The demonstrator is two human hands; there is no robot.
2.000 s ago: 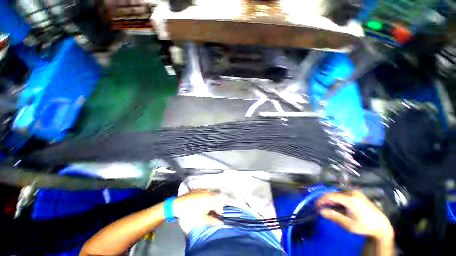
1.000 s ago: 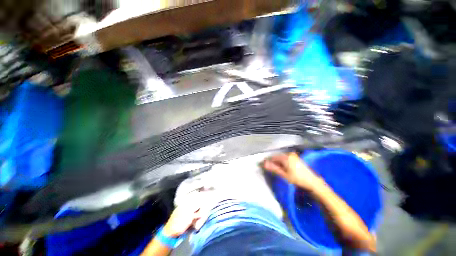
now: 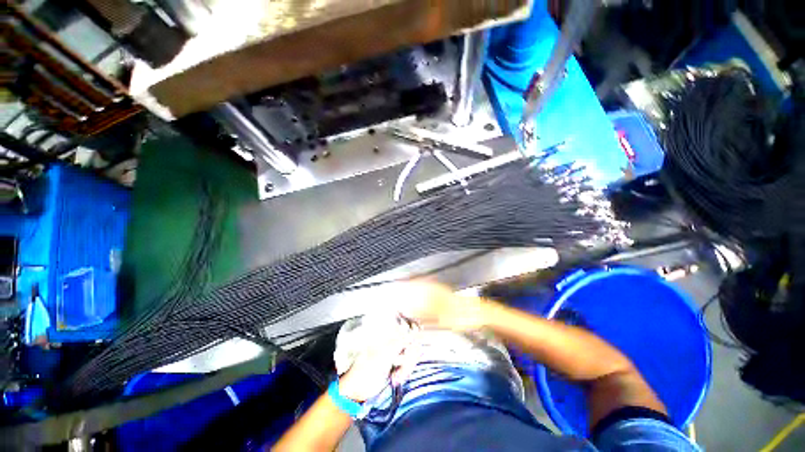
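Observation:
My left hand [image 3: 371, 366], with a blue band at the wrist, is low over the white cloth [image 3: 477, 349] on my lap. A few thin dark cable strands show at its fingers, but blur hides the grip. My right hand [image 3: 437, 305] is blurred and reaches in beside it, near the bench edge; its fingers cannot be made out. A long bundle of black cables [image 3: 353, 252] lies across the bench, its silver cable ends [image 3: 591, 207] fanned out at the right. A silver bar [image 3: 468, 171] and open pliers [image 3: 408, 177] lie behind the bundle.
The brown-edged upper platen [image 3: 335, 57] hangs above the dark lower mold [image 3: 371, 115], between shiny guide posts [image 3: 258, 139]. A blue bucket [image 3: 627, 344] stands right of my lap. Coiled cables [image 3: 728, 150] are at far right. A green surface [image 3: 172, 229] and blue container [image 3: 84, 256] are at left.
The view has turned and sharpened. My right hand has moved from over the bucket to beside my left hand. The cables earlier stretched between the hands no longer show there.

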